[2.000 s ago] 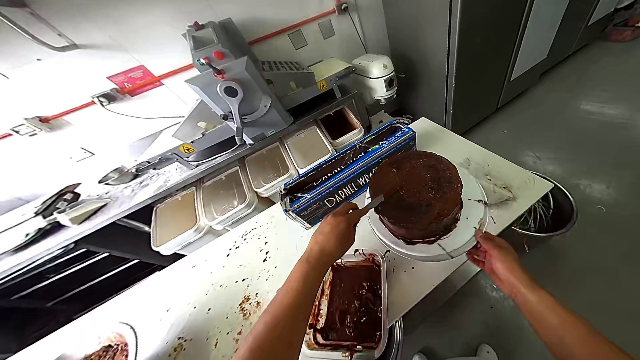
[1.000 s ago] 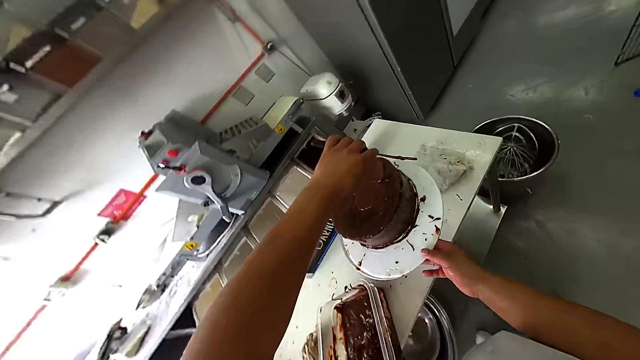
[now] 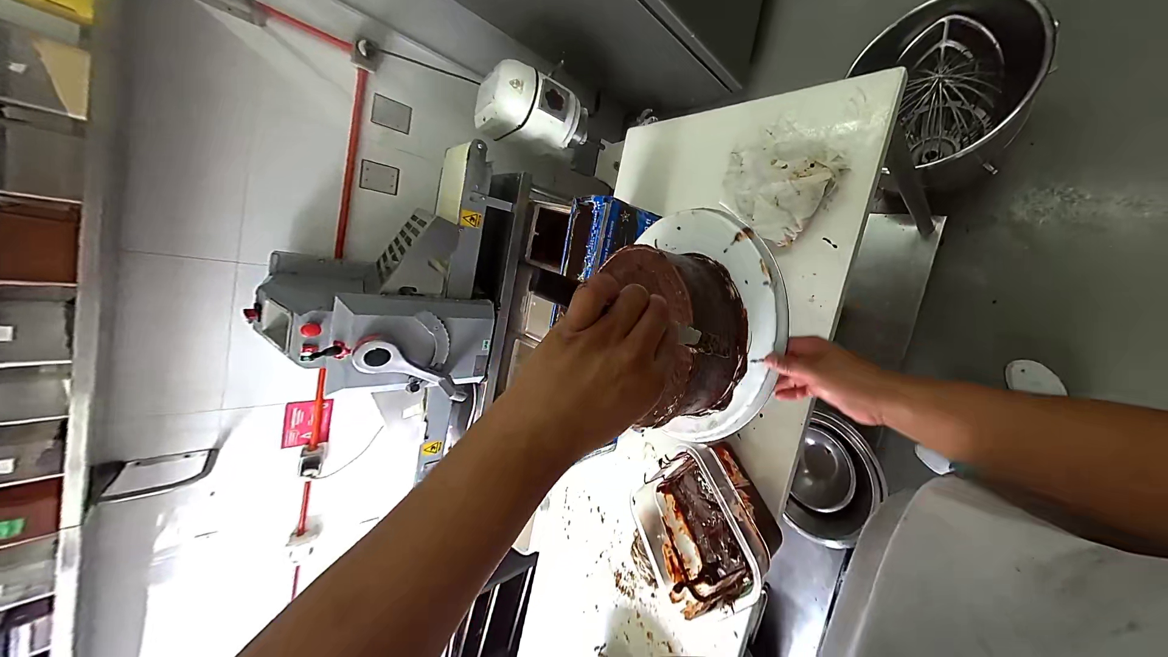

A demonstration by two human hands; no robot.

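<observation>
A round chocolate-coated cake (image 3: 716,315) stands on a white round turntable plate (image 3: 766,283). My left hand (image 3: 620,351) is closed around the dark handle of a spatula (image 3: 554,286); a bit of its metal blade shows against the cake's side, and the hand hides the rest. The fingers of my right hand (image 3: 808,370) touch the plate's rim, the thumb on its edge. Beside the plate, a clear plastic container (image 3: 750,575) holds smeared chocolate.
A crumpled, smeared plastic sheet (image 3: 787,187) lies on the white worktable (image 3: 675,151) beyond the plate. A blue wrap box (image 3: 602,233) is beside the cake. Metal bowls (image 3: 826,470) sit below the table edge, and a large bowl with a whisk (image 3: 949,100) is past its corner.
The spatula hand has moved from the cake's top to its side edge. The other hand stays at the plate's rim. The view has turned strongly and come nearer.
</observation>
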